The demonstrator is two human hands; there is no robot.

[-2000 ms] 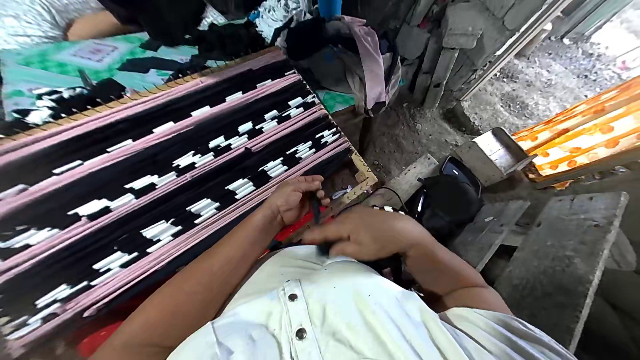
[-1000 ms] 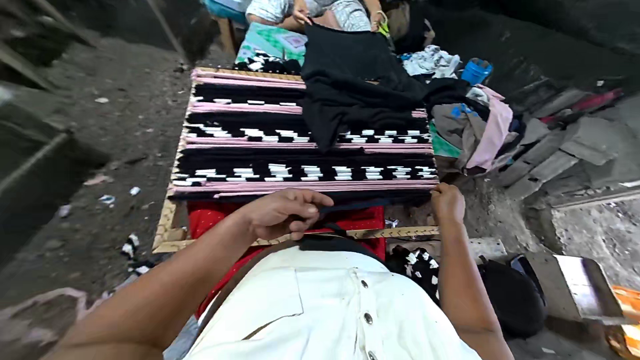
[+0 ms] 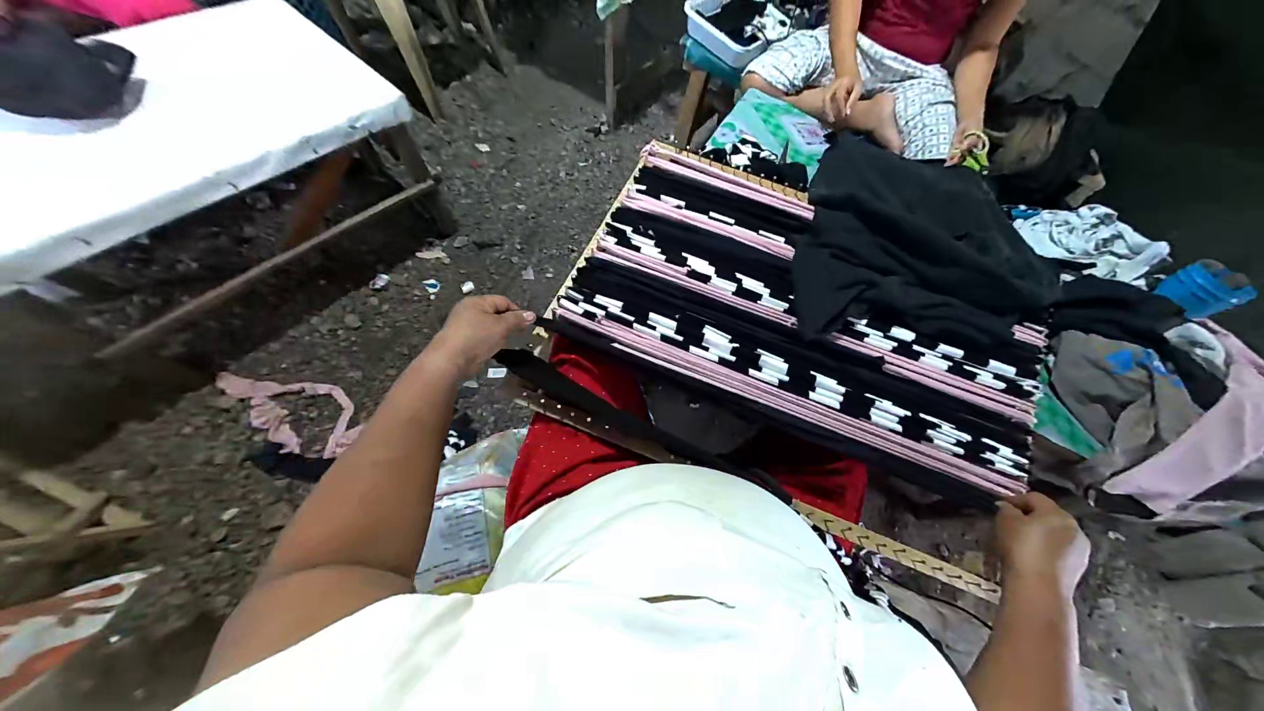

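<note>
A wooden frame (image 3: 894, 553) with small nails along its edges carries strips of black, pink and white fabric (image 3: 711, 341) laid side by side. My left hand (image 3: 482, 334) pinches the end of a black fabric strip (image 3: 583, 341) at the frame's left edge. At the right near corner my right hand (image 3: 1039, 538) grips the strip's other end, fingers closed by the nails. Another dark strip (image 3: 612, 420) lies over the near bar and my lap. A large black cloth (image 3: 913, 232) covers the far right of the woven strips.
Opposite sits another person (image 3: 904, 69) on a green patterned cloth (image 3: 765, 123). A white-topped table (image 3: 227, 118) stands at left. Fabric scraps (image 3: 1136, 395) and a blue plastic container (image 3: 1205, 288) lie at right. A pink scrap (image 3: 286, 405) rests on the rough ground, near a plastic bag (image 3: 464, 523).
My hands, close together two seconds ago, are now far apart at opposite sides of the frame. My left hand has moved out to the left edge. The view has swung strongly.
</note>
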